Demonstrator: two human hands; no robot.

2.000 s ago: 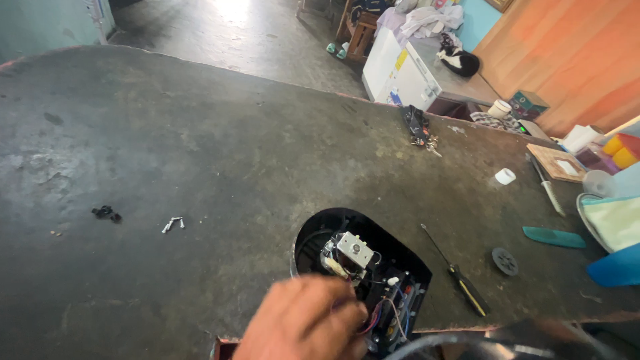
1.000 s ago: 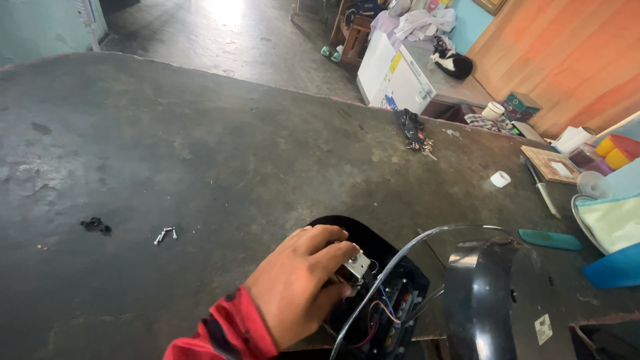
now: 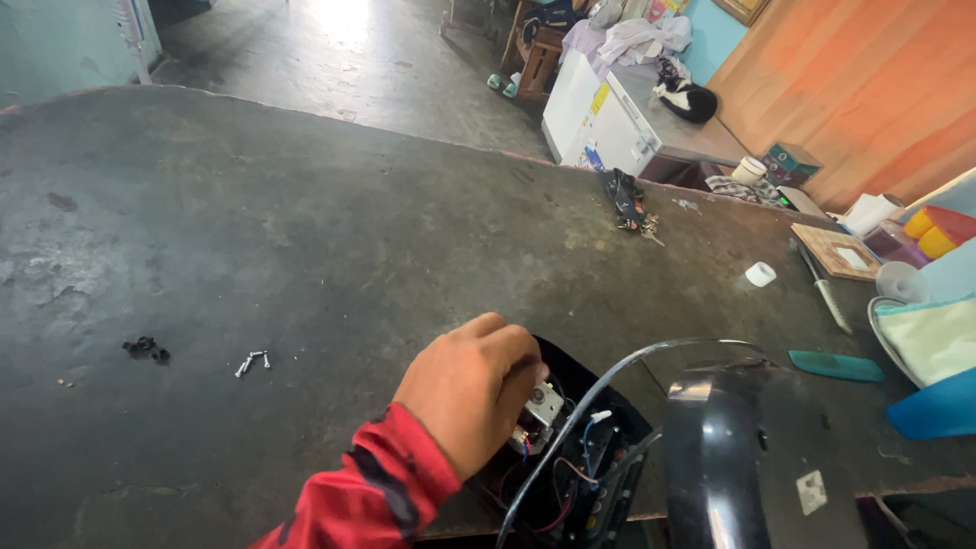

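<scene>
My left hand, in a red sleeve with dark marks, is at the metal motor part inside an open black plastic housing. Its fingers curl at that part's upper left; whether they grip it is hidden. Wires, a white connector and dark inner parts lie in the housing. A glossy black curved cover stands at the right, and a grey cable arches from near it across the housing. My right hand is not in view.
Silver screws and small black parts lie left on the dark counter. Keys with a black pouch are near the far edge. A knife, a white roll, a teal comb and a blue container are right.
The black cover and the grey cable have come into view at the right, over where a screwdriver and a round grey part showed. My left hand has stayed around the metal part.
</scene>
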